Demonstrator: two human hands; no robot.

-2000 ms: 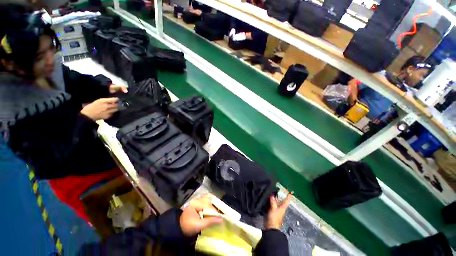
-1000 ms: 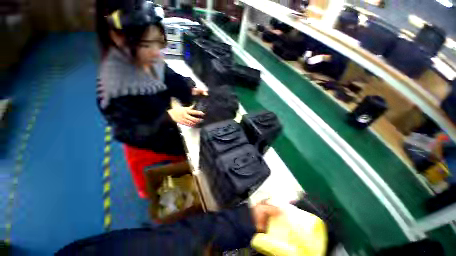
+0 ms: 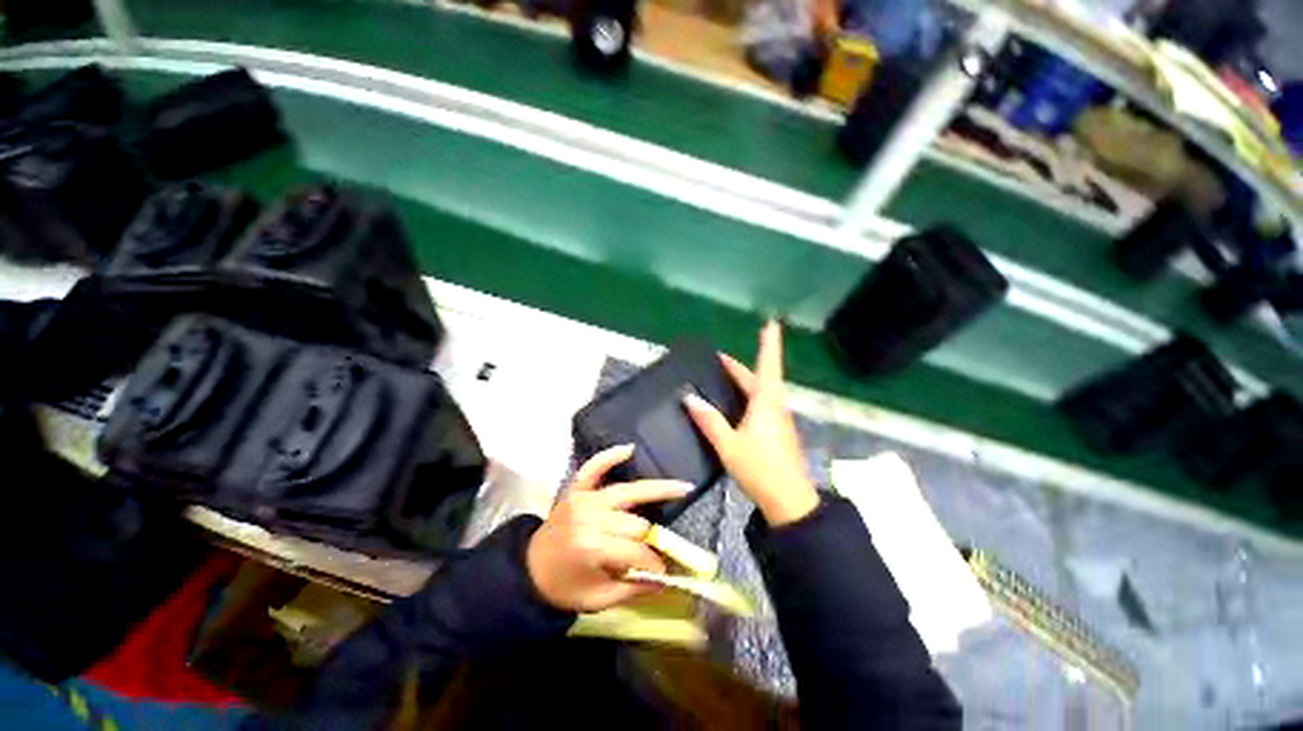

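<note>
A black box-shaped unit (image 3: 643, 414) lies in front of me, its smooth plain panel facing up. My left hand (image 3: 597, 543) holds yellow backing paper (image 3: 643, 617) and a thin white strip (image 3: 683, 551) under its fingers. Its upper fingers reach over the unit's near edge. My right hand (image 3: 760, 436) is at the unit's right side, fingers spread, with the thumb tip on the panel and another finger at the edge. Whether a small label lies under the fingertips cannot be seen.
Several black units (image 3: 307, 421) with handles up stand at left. A white paper sheet (image 3: 907, 550) and a gold-dark perforated strip (image 3: 1050, 621) lie at right. Beyond the bench, more black units (image 3: 915, 300) stand along the green conveyor (image 3: 543, 279). A cardboard box is at lower left.
The view has swung right and down, back to the work spot. Both hands are now at the unit, whose plain panel shows. The co-worker's face has left the picture.
</note>
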